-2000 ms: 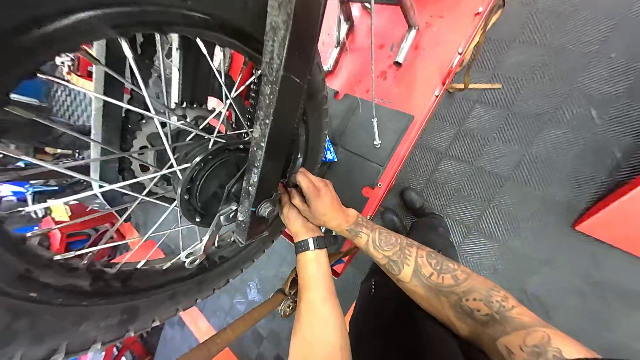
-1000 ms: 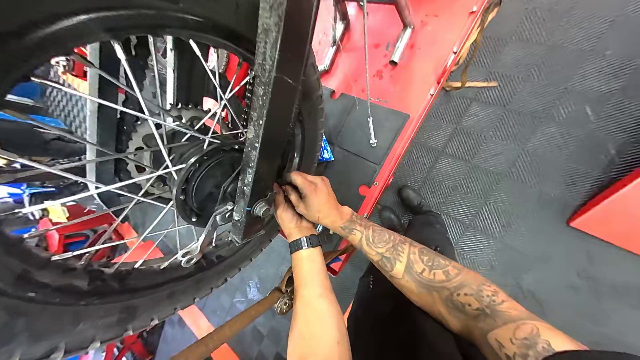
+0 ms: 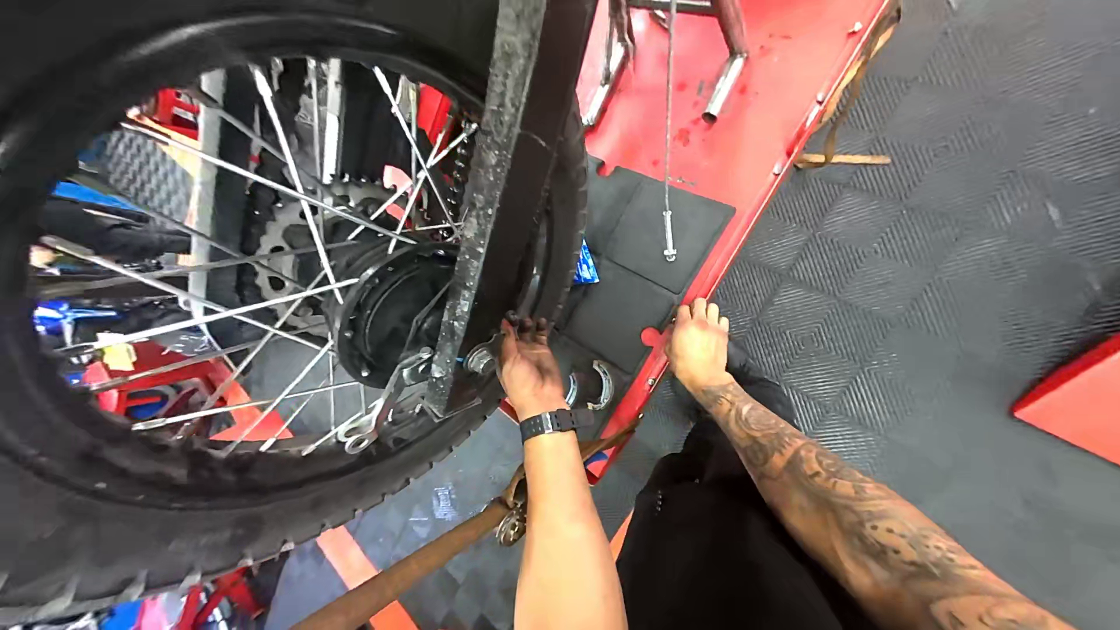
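A motorcycle's spoked wheel (image 3: 372, 477) with a knobbly tyre fills the left. The black swingarm (image 3: 490, 254) crosses it, and the hub (image 3: 398, 306) lies to its left. My left hand (image 3: 532, 363), palm up with dark smudged fingers, is beside the swingarm's lower end at a round metal fitting (image 3: 479, 359); whether it holds something small I cannot tell. My right hand (image 3: 698, 339) rests with curled fingers at the edge of the red lift platform (image 3: 752, 206); nothing is visible in it. A combination wrench (image 3: 372, 420) sits near the hub, left of the swingarm's end.
Curved brake shoes (image 3: 600, 385) appear to lie on the platform right of my left hand. A cable (image 3: 669, 175) hangs above black mats (image 3: 612, 306). A rusty bar (image 3: 437, 551) crosses below. Metal stand legs (image 3: 724, 87), a strap (image 3: 844, 118) and a red object (image 3: 1081, 398) lie further out.
My right hand has left the swingarm's end, where it was together with my left, and moved right to the platform edge. My left hand has turned palm up and stays by the swingarm.
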